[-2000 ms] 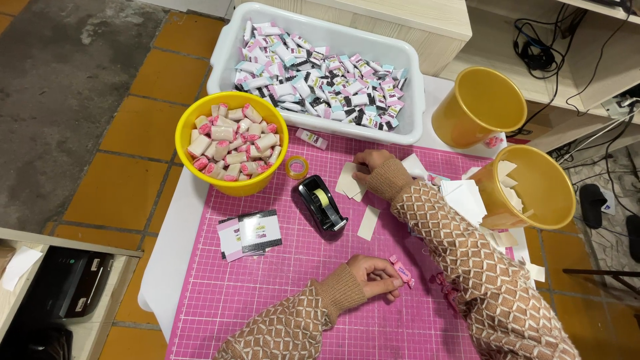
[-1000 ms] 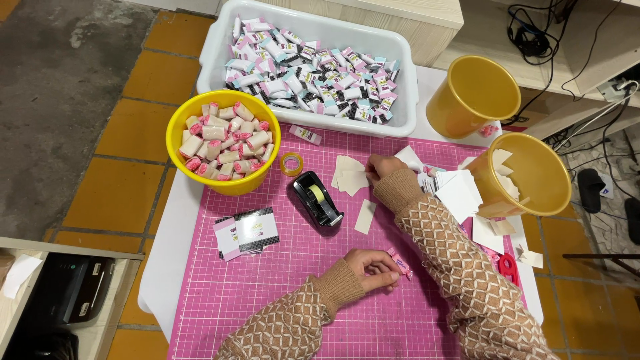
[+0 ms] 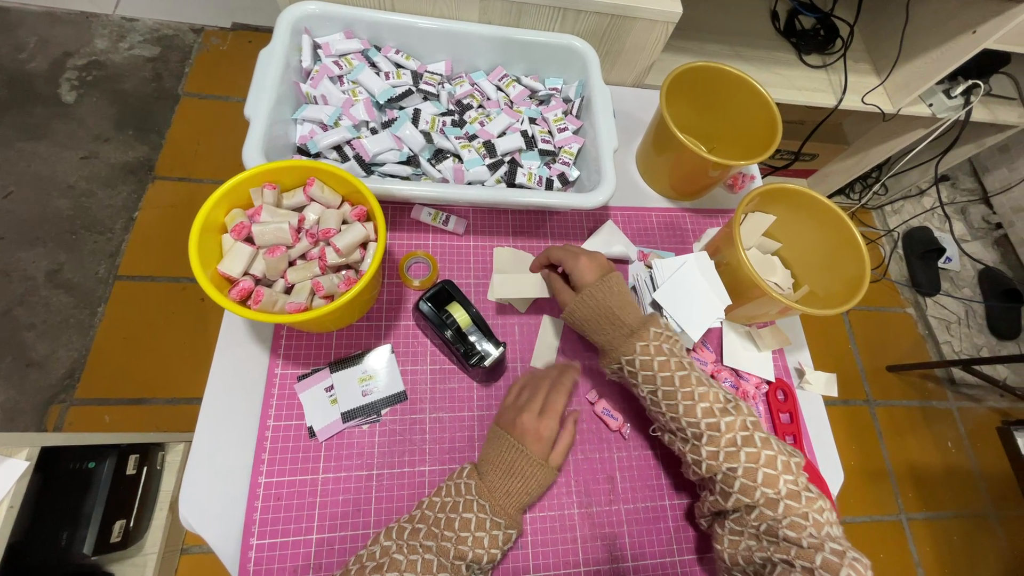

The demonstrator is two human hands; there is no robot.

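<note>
My right hand (image 3: pixel 574 276) pinches the right end of a cream paper strip (image 3: pixel 520 286) lying over a small pile of cream paper pieces (image 3: pixel 512 261). Another cream strip (image 3: pixel 547 342) lies flat on the pink cutting mat (image 3: pixel 384 496), just above my left hand (image 3: pixel 538 408). That hand is slightly blurred, with its fingers over the mat and nothing visible in them. A pink wrapped candy (image 3: pixel 608 414) lies to its right. The black tape dispenser (image 3: pixel 459 331) stands left of both hands, beside a roll of yellow tape (image 3: pixel 418 270).
A yellow bucket (image 3: pixel 200 268) holds paper-rolled candies; a white tub (image 3: pixel 604 144) holds printed packets. Two gold buckets (image 3: pixel 708 128) (image 3: pixel 832 264) stand at right, near white cards (image 3: pixel 691 296), more pink candies (image 3: pixel 732 380) and a red-handled tool (image 3: pixel 786 412). Printed cards (image 3: pixel 352 390) lie at left.
My left hand has moved off the pink candy, up and left toward the single cream strip. My right hand stays by the cream paper pile, now with a strip lying across it.
</note>
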